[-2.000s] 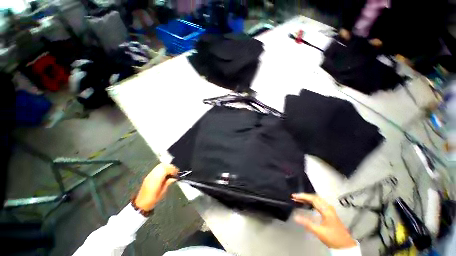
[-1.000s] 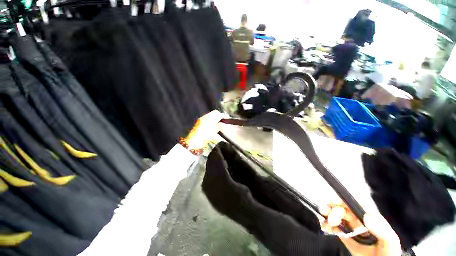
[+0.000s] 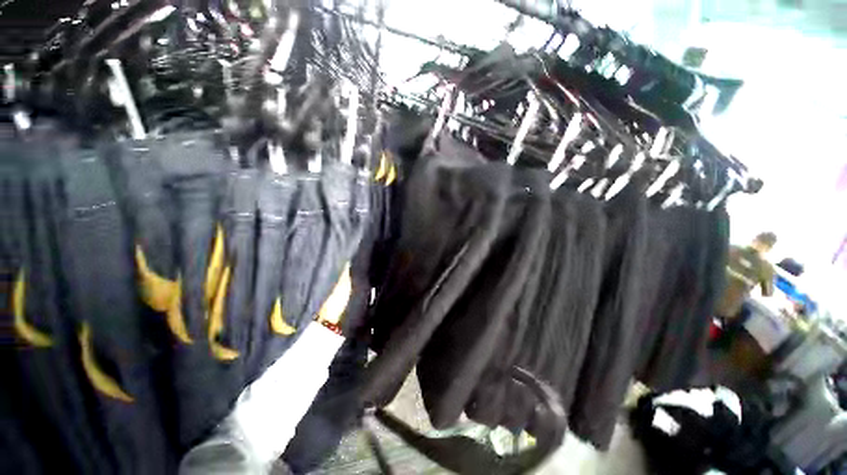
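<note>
My left hand (image 3: pixel 338 299), with a red beaded band at the wrist, reaches up between dark blue garments (image 3: pixel 279 223) and black hanging garments (image 3: pixel 548 278). It is blurred and partly hidden, and its fingers cannot be made out. A black garment with a curved, strip-like waistband (image 3: pixel 464 453) shows low in the middle, cut off by the bottom edge. Whatever holds it is out of the picture. My right hand is not in view.
Both rows hang from black hangers with pale ribbon loops on rails (image 3: pixel 418 39). Yellow curved trims show on the blue garments. A black and white heap (image 3: pixel 692 422) lies low at the right. A person (image 3: pixel 749 269) is behind at the right.
The view has swung left to the hanging garments, and the table has left the picture. My left hand has moved from the black garment's waistband to between the rows. My right hand has gone out of view.
</note>
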